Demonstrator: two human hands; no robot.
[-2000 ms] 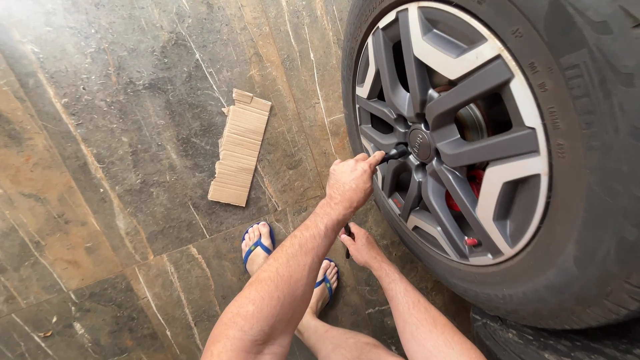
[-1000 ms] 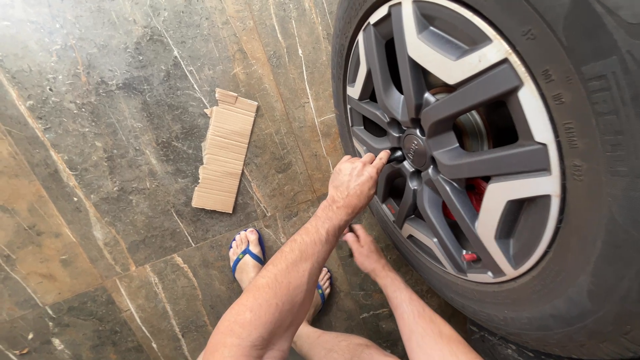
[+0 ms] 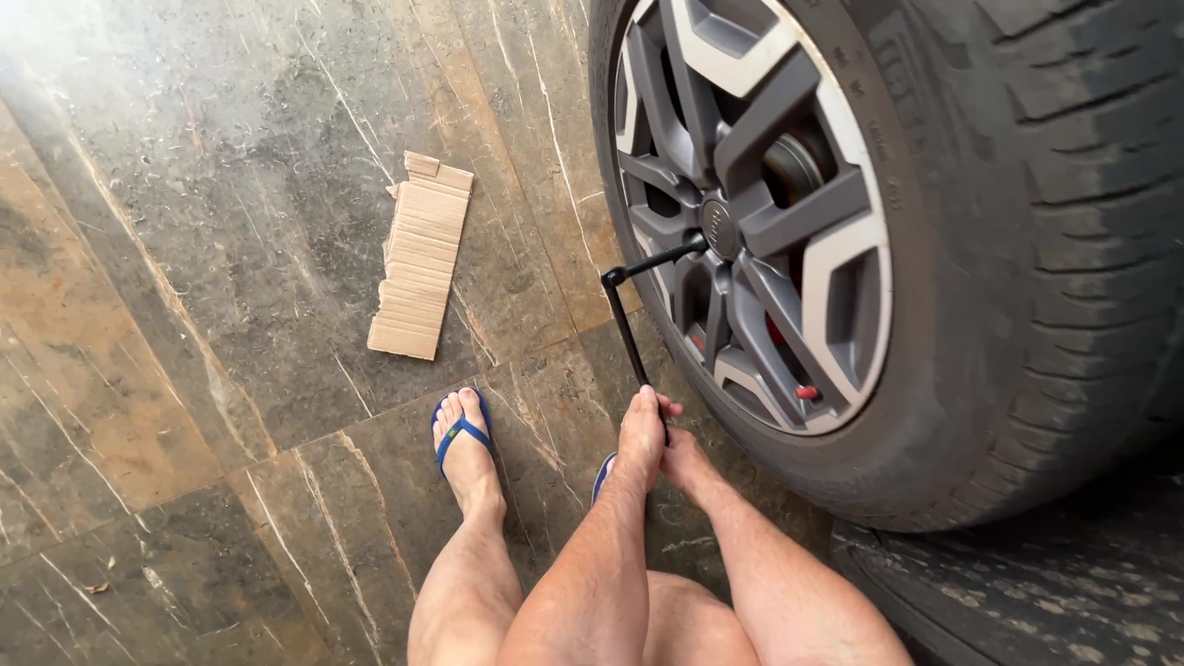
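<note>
A black lug wrench (image 3: 631,319) runs from a lug position beside the centre cap (image 3: 720,228) of an alloy wheel (image 3: 805,213) to both my hands. Its short arm meets the wheel, and its long arm bends off toward me. My left hand (image 3: 644,433) grips the long arm near its end. Close against it on the right, my right hand (image 3: 686,460) is closed round the very end of the handle. The fingers of both hands are partly hidden. Low on the rim sits a red valve cap (image 3: 807,393).
Left of the wheel, a torn piece of corrugated cardboard (image 3: 424,259) lies on the stone tile floor (image 3: 231,231). My feet in blue flip-flops (image 3: 462,430) are below it. The tyre (image 3: 971,277) fills the right side, above a dark surface at the lower right.
My left hand has left the wrench's socket end by the wheel hub and now holds the long arm beside my right hand. More of the wrench shows.
</note>
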